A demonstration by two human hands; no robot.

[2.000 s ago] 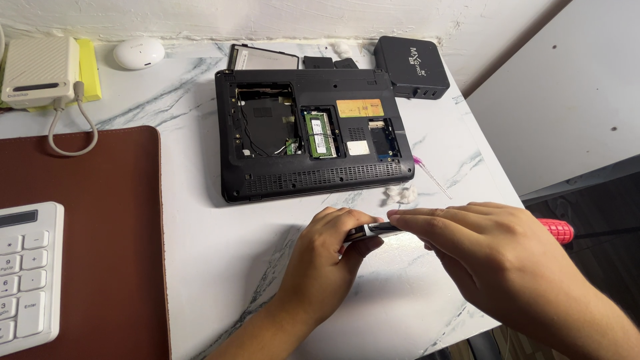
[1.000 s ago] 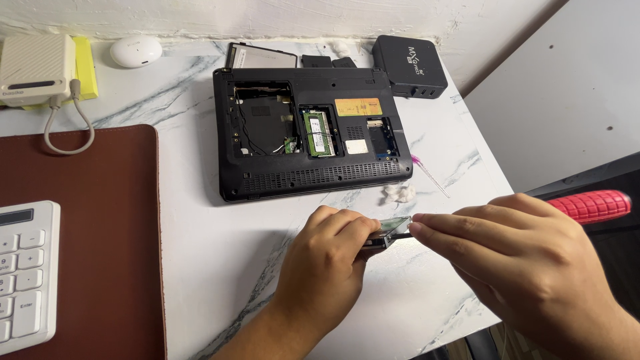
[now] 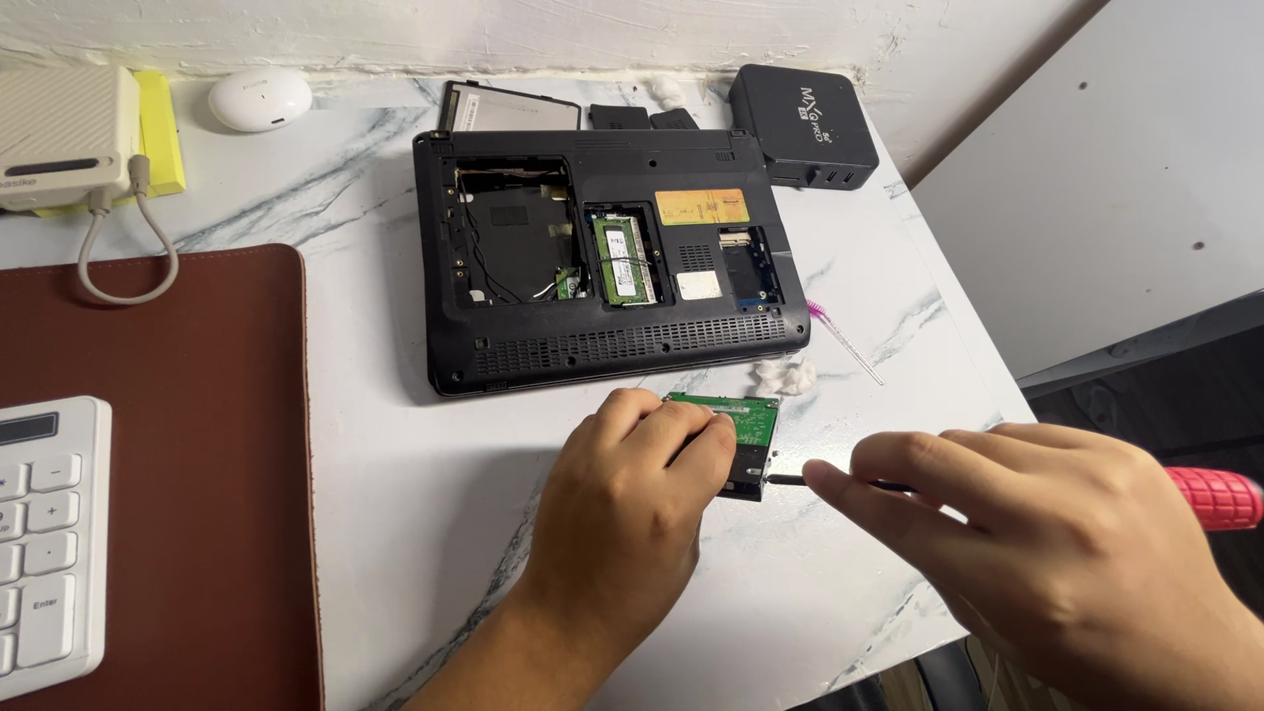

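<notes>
My left hand (image 3: 642,494) grips a hard drive (image 3: 746,425) with a green circuit board facing up; my fingers cover its left part. My right hand (image 3: 997,513) holds a screwdriver with a red handle (image 3: 1213,498). The driver's dark shaft (image 3: 788,480) points left, its tip at the drive's right edge beside a small screw. Just beyond the hands lies a black laptop (image 3: 612,346), underside up, with open bays. A green memory module (image 3: 622,259) sits in the middle bay, and thin wires run through the left bay.
Cotton (image 3: 785,376) and a small brush (image 3: 851,346) lie right of the laptop. Behind it are a cover panel (image 3: 513,111) and a black TV box (image 3: 805,128). At left are a brown desk mat (image 3: 197,444), a white keypad (image 3: 59,533), a white case (image 3: 260,100) and a cabled device (image 3: 64,133).
The drive has turned so its green board shows much more. The screwdriver's shaft now meets the drive's right edge, and the red handle shows farther right than two seconds ago.
</notes>
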